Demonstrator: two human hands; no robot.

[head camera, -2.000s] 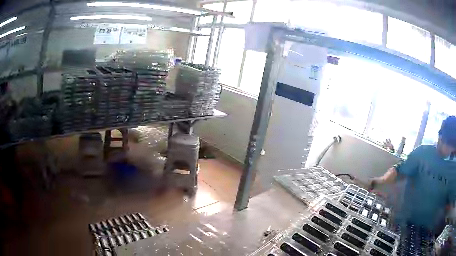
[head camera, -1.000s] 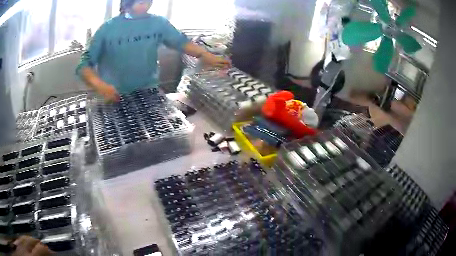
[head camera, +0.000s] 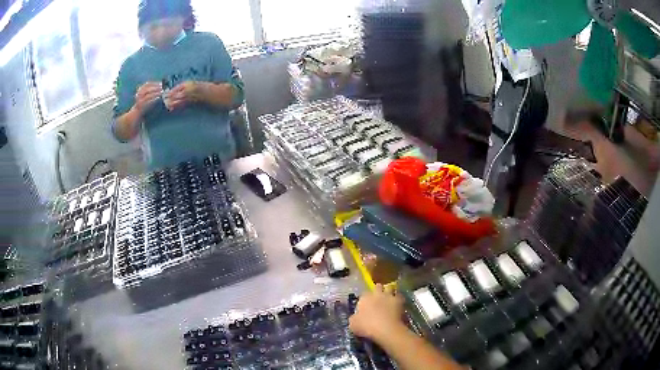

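My right hand (head camera: 378, 316) comes in from the lower edge, over the right side of the near tray of small black parts (head camera: 268, 336), beside the yellow bin's near corner. Its fingers point down and left; whether they hold a part cannot be told. Right of it, a clear blister tray on a stack holds several white parts (head camera: 457, 287) in a slanting row, with more pale pieces in nearer pockets. My left hand is out of the picture.
A yellow bin (head camera: 351, 249) holds dark flat packets; a red bag (head camera: 405, 184) lies over it. Loose black and white parts (head camera: 336, 260) lie left of it. Beyond stand tray stacks (head camera: 195, 271), a dark flat object (head camera: 262, 183) and a facing worker (head camera: 177, 94) holding something small.
The view has swung right from the room and pillar to the table. My right hand has come in; a hand at the lower left is gone. The facing worker's hands have moved together at the chest.
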